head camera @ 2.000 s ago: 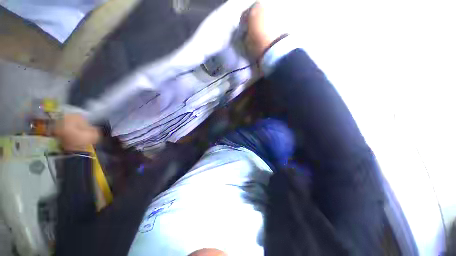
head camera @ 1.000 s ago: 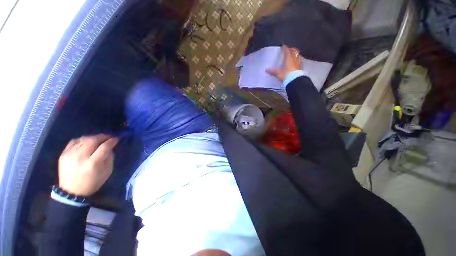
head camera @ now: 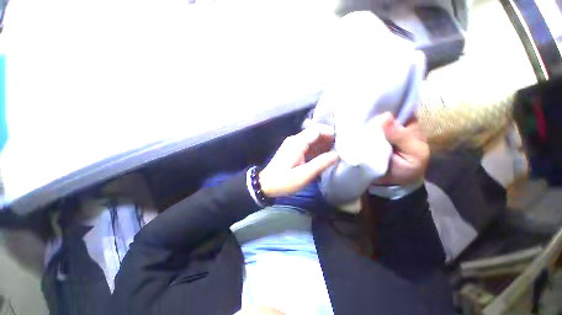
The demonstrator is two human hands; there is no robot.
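A pale lavender-white cloth piece (head camera: pixel 363 129) is bunched up above my lap, at the near edge of the white table (head camera: pixel 185 74). My right hand (head camera: pixel 405 152) grips its right side, with the thumb on top. My left hand (head camera: pixel 293 165), with a dark bead bracelet at the wrist, pinches its left edge between thumb and fingers. The fingertips are partly hidden by the folds. The cloth's upper part runs up towards the machine and is blurred and overexposed.
The dark base of a sewing machine (head camera: pixel 440 40) is at the upper right. Dark and pale cloth pieces (head camera: pixel 468 184) lie at the right. More pale and dark cloth (head camera: pixel 117 240) is at the lower left. A wooden frame (head camera: pixel 524 271) is at the lower right.
The view has swung back to the table. My right hand has come from the pale pieces at the side to in front of me, and both hands now hold pale cloth.
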